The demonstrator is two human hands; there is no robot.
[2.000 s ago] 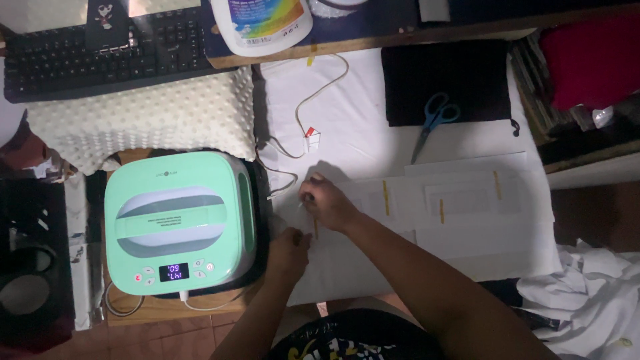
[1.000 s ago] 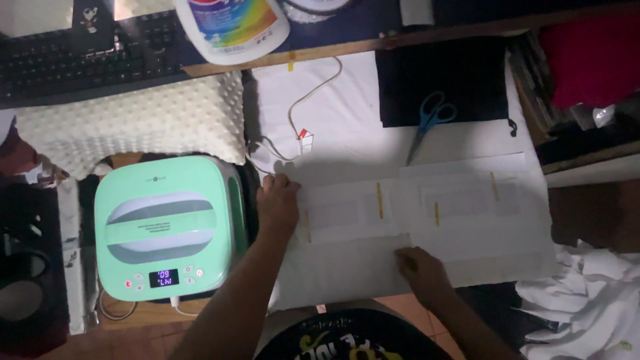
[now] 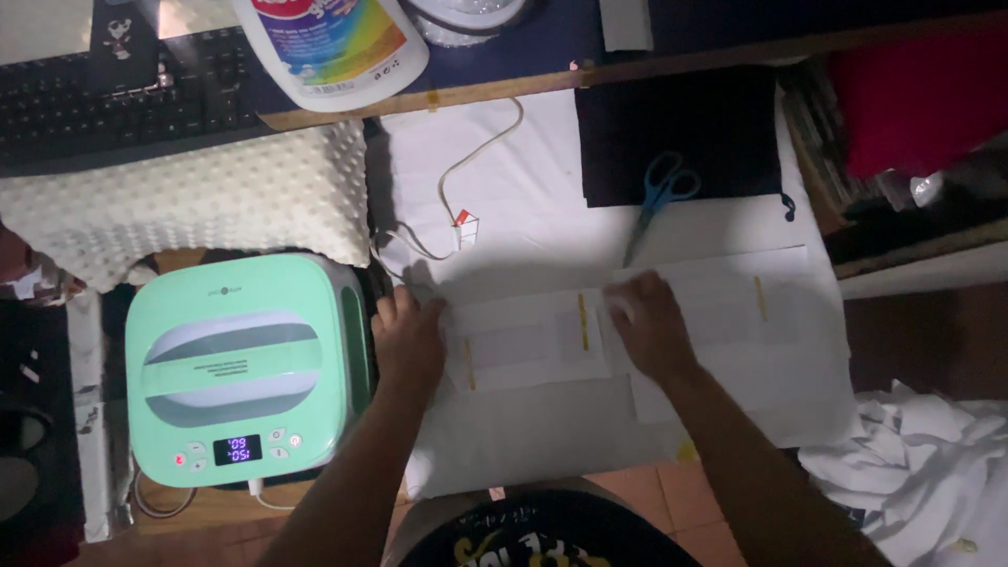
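Observation:
A white paper sheet (image 3: 512, 378) with two yellow tape strips lies on the white cloth of the work surface. My left hand (image 3: 409, 335) rests at its left edge, fingers over the cloth; whether it grips the sheet I cannot tell. At its right end is my right hand (image 3: 650, 323), slightly blurred, its fingers curled near the edge, and I cannot tell if it holds anything. Another white sheet (image 3: 732, 386), with a yellow strip, lies to the right, partly behind my right wrist. The mint-green heat press (image 3: 236, 362), its display lit, stands left of my left hand.
Blue-handled scissors (image 3: 661, 189) lie partly on a folded black cloth (image 3: 606, 142). A cord (image 3: 445, 177) with a tag crosses the white cloth. A dotted cushion (image 3: 236, 197), a keyboard (image 3: 197, 102) and a white bottle (image 3: 339, 55) are behind. White fabric (image 3: 921, 472) is heaped at right.
My right hand has moved from the left sheet's left end to its lower right, then up to its right edge. My left hand has moved up to the left edge.

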